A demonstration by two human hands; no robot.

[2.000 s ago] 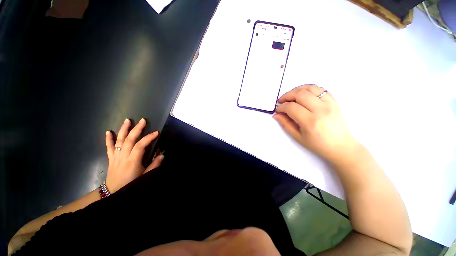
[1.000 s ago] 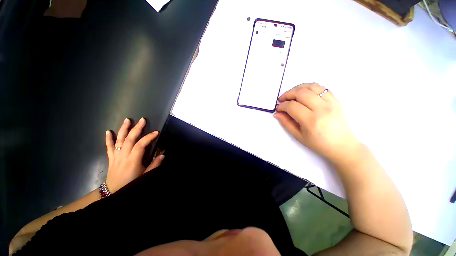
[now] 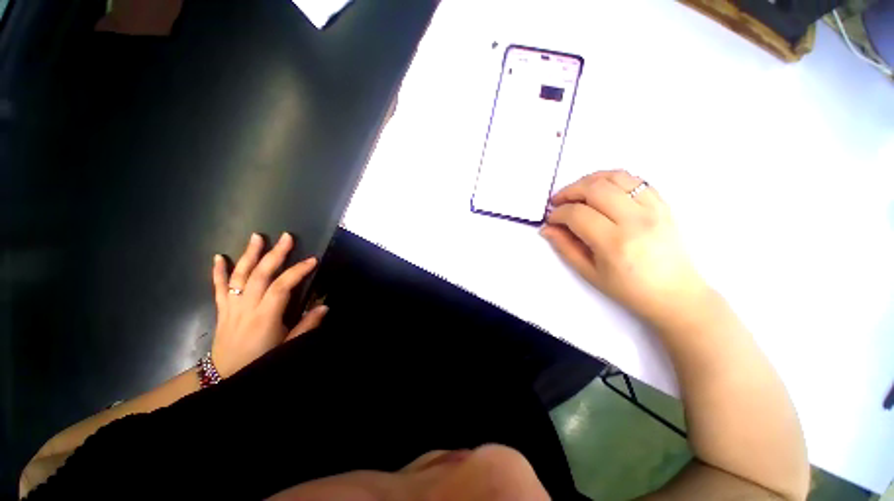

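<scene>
A smartphone point(image 3: 524, 137) lies flat on the white surface point(image 3: 745, 215), its screen lit bright white with a small dark block near the top. My right hand point(image 3: 618, 230), bare with a ring, rests on the white surface with its fingertips at the phone's lower right corner. The fingers are curled and do not close round the phone. My left hand point(image 3: 257, 305), with a ring and a beaded bracelet, lies palm down with fingers spread on the black table point(image 3: 196, 166). It holds nothing.
A brown swatch point(image 3: 139, 16) and a white paper piece point(image 3: 322, 10) lie at the black table's far side. A wooden-edged dark box point(image 3: 765, 31) and cables stand at the top right. A dark stick-like thing shows at the right rim. Green floor point(image 3: 613, 440) shows below the white surface.
The whole view has shifted slightly, so things sit a little lower and further right. Both hands and the phone keep their places relative to the surfaces.
</scene>
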